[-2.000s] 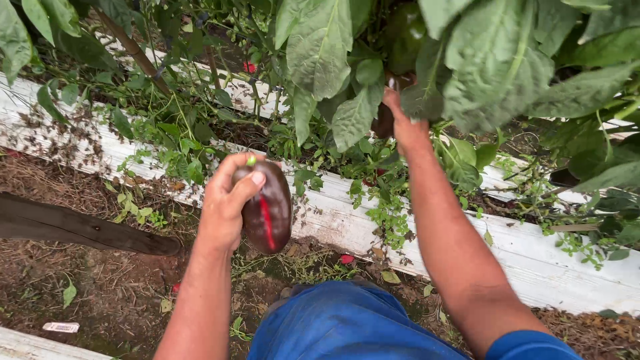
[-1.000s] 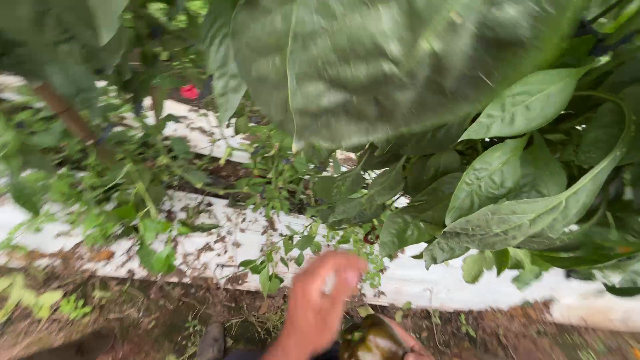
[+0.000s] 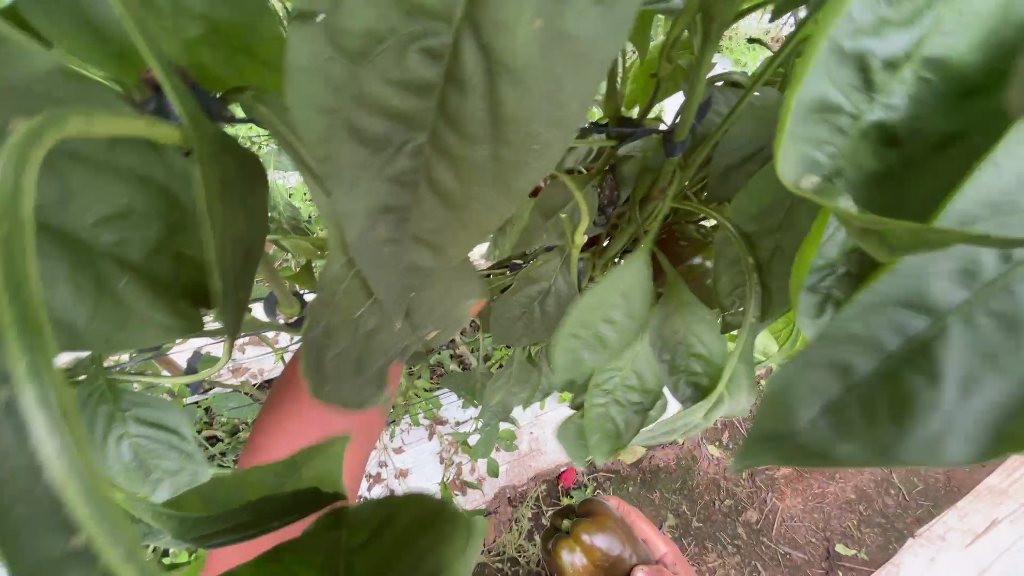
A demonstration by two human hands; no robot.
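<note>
My left forearm (image 3: 316,424) reaches up into the foliage of a pepper plant (image 3: 608,352). Broad leaves cover nearly all of that hand; only a small skin-coloured patch shows between them, and whether it holds anything is hidden. At the bottom edge, my right hand (image 3: 660,544) holds a glossy brown-green bell pepper (image 3: 596,540), its stem end facing up, fingers around its right side. Behind the leaves right of centre, a dark reddish-brown fruit (image 3: 690,248) is partly visible.
Large leaves (image 3: 448,144) hang close to the camera. Dark ties (image 3: 676,144) hold the stems. White ground sheeting (image 3: 520,440) runs beneath the plants, beside bare soil (image 3: 768,496). A small red piece (image 3: 567,478) lies near the pepper, and a pale strip (image 3: 968,520) crosses the lower right.
My right hand has come out of the foliage and now holds a pepper low down. My left hand, which held a dark red-streaked pepper, has gone up among the leaves. The view has moved closer to the plant.
</note>
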